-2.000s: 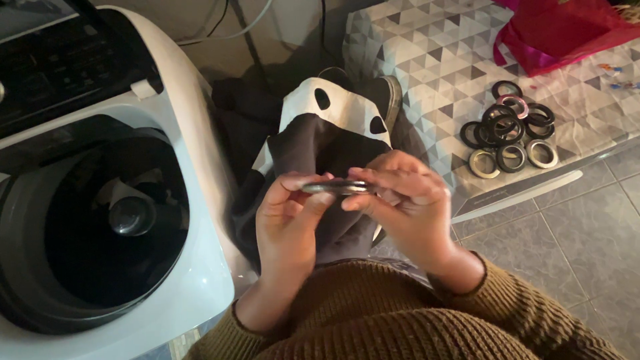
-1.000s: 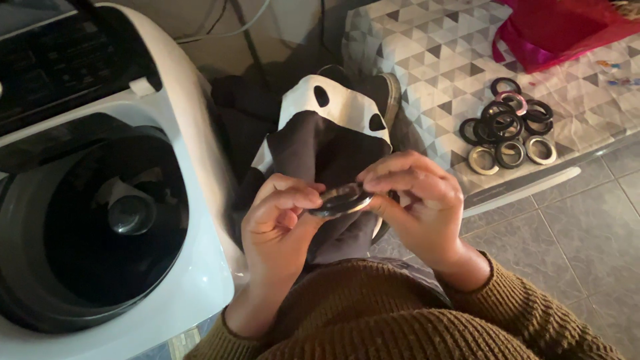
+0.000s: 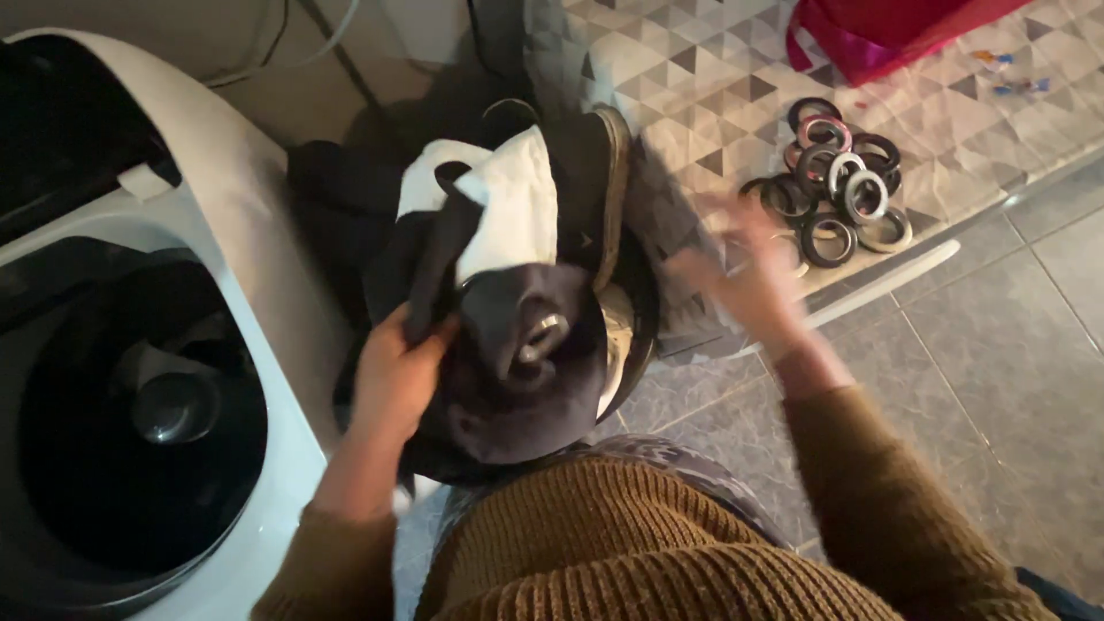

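My left hand (image 3: 398,373) grips a fold of the dark part of a black and white cloth (image 3: 535,414), which lies heaped in front of me. A small metallic ring (image 3: 545,335) rests in the cloth's folds. My right hand (image 3: 743,267), blurred, is over the near left corner of the cloth-covered surface with its fingers spread. Nothing shows in it. Just right of it lies a pile of curtain grommet rings (image 3: 828,240), black, silver and pinkish.
On the left stands an open top-loading washing machine (image 3: 250,483). A patterned tablecloth (image 3: 673,103) covers the surface at right, with a red fabric (image 3: 888,39) at its back. Grey floor tiles (image 3: 957,362) lie below.
My hands have parted; earlier both held a ring between them. The left has moved down to the cloth and gripped it, the right has moved right toward the rings. The cloth has shifted and folded.
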